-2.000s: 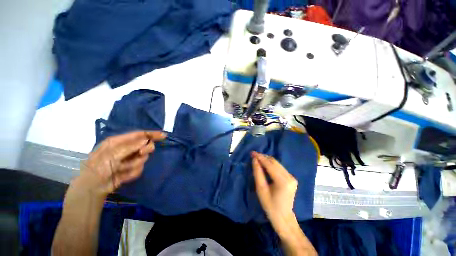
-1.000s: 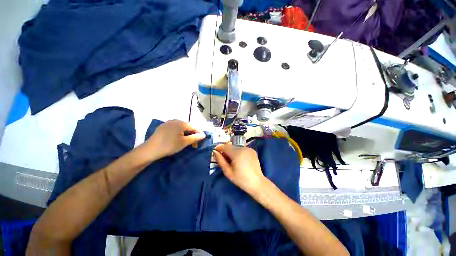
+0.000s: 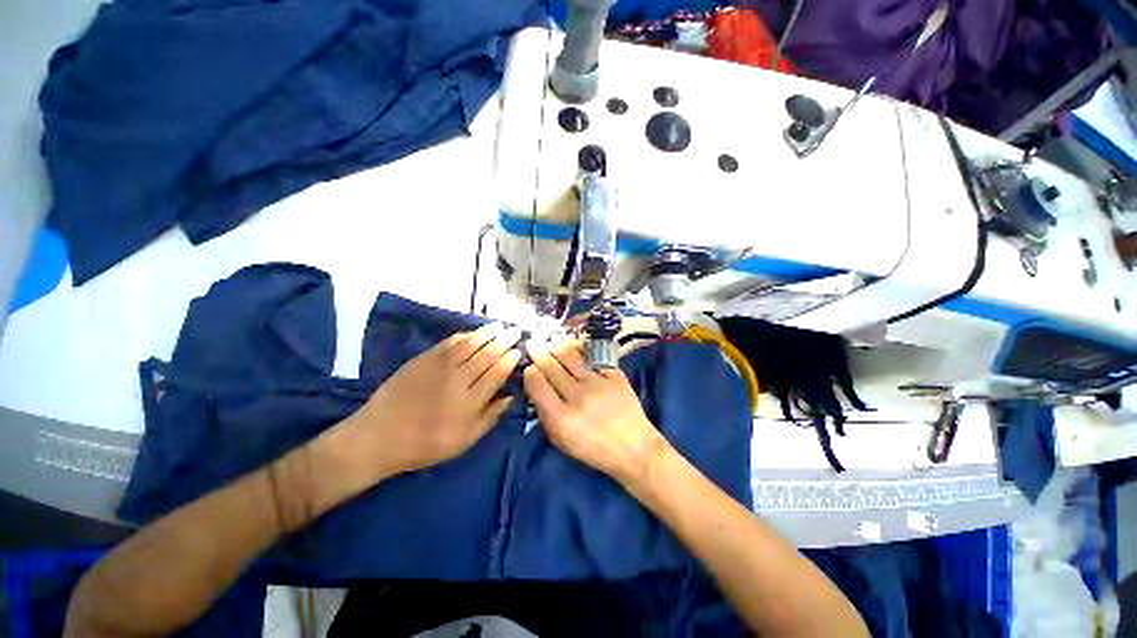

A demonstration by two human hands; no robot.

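The navy garment piece (image 3: 623, 499) lies wide across the front of the table, below the needle area. My left hand (image 3: 443, 396) presses on the cloth's upper edge with bent fingers, just left of the presser foot (image 3: 549, 322). My right hand (image 3: 584, 405) is beside it, its fingertips on the same edge at the foot. The hands nearly touch. The edge is mostly hidden under my fingers, so a strip there cannot be made out. The white sewing machine head (image 3: 736, 175) stands over the cloth. A yellow scissors handle (image 3: 733, 361) shows right of the needle.
A large navy heap (image 3: 249, 112) lies at the upper left. Black strips (image 3: 804, 374) hang under the machine arm. A printed ruler strip (image 3: 873, 496) runs along the front edge. Purple cloth (image 3: 873, 50) is behind the machine. Blue bins (image 3: 973, 573) are below the table.
The strip stretched from my left hand to the needle no longer shows. Both hands have moved together at the foot, and my left fingers now press flat. The view has shifted, moving the machine leftward.
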